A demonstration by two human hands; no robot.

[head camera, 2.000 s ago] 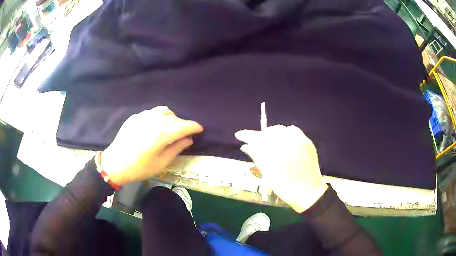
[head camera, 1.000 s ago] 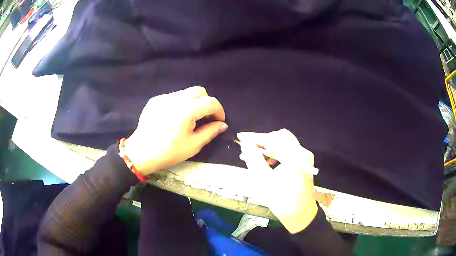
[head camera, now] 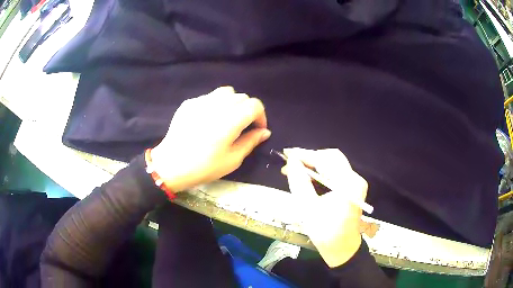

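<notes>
A large dark navy-purple cloth (head camera: 349, 107) lies over the table, its bottom edge near the table's front edge. My left hand (head camera: 211, 138) rests on the cloth near that edge, fingers curled, thumb and fingertips touching or pinching the fabric; its fingertips are partly hidden. My right hand (head camera: 329, 197) holds a slim pale pointed tool (head camera: 332, 184) like a pen, its dark tip on or just above the cloth, right of my left fingertips. Small pale marks (head camera: 268, 166) show on the cloth by the tip.
The white worktable (head camera: 253, 208) has a worn, chipped front edge. Dark cloth (head camera: 28, 230) lies low at the left. Small supplies (head camera: 48, 34) sit at the upper left. A yellow rack (head camera: 509, 107) is at the right rim. A blue item (head camera: 244, 270) and a pale shoe are below.
The tool has turned from pointing away to tip down toward the cloth in my right hand. My left hand has moved right and curled. Pale marks now show between the hands.
</notes>
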